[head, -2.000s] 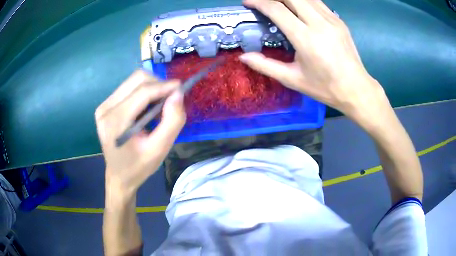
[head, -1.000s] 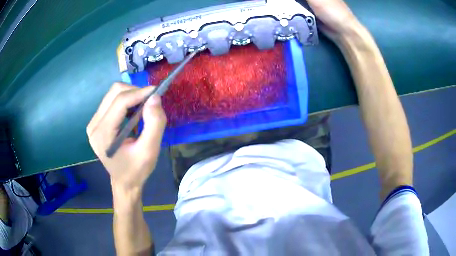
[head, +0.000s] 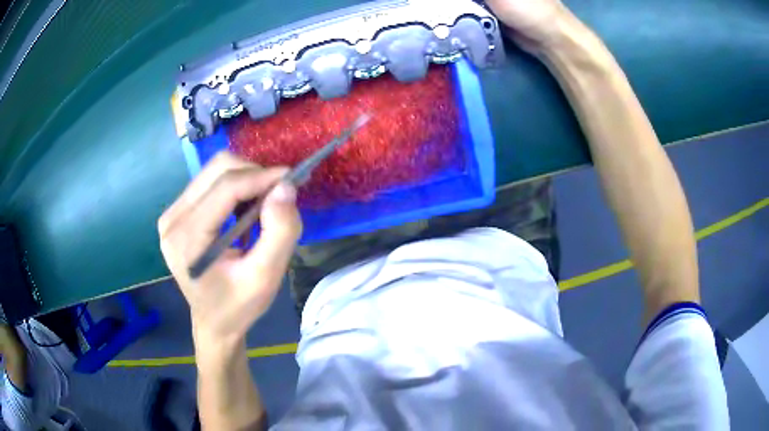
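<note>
My left hand (head: 240,244) holds slim dark tweezers (head: 312,160) like a pen, their tips over the red mass. Small red parts (head: 379,139) fill the blue bin (head: 405,202); single pieces cannot be told apart. The silvery grey four-position housing (head: 325,71) lies slightly tilted across the bin's far edge, its shiny fittings facing me. My right hand (head: 527,21) is at the housing's right end, partly cut off by the top edge; its fingertips are not clear, so I cannot tell whether it grips. Whether the tweezers hold a part cannot be seen.
The green bench top (head: 658,76) extends to both sides. The bin's near side reaches over the bench edge at my lap. A black object (head: 15,274) stands at the far left, with part of another person (head: 34,370) below it. A yellow line (head: 594,276) crosses the grey floor.
My right hand has moved from over the housing to its right end. The tweezer tips went to a housing fitting and are now back over the red parts. Housing and bin appear further left.
</note>
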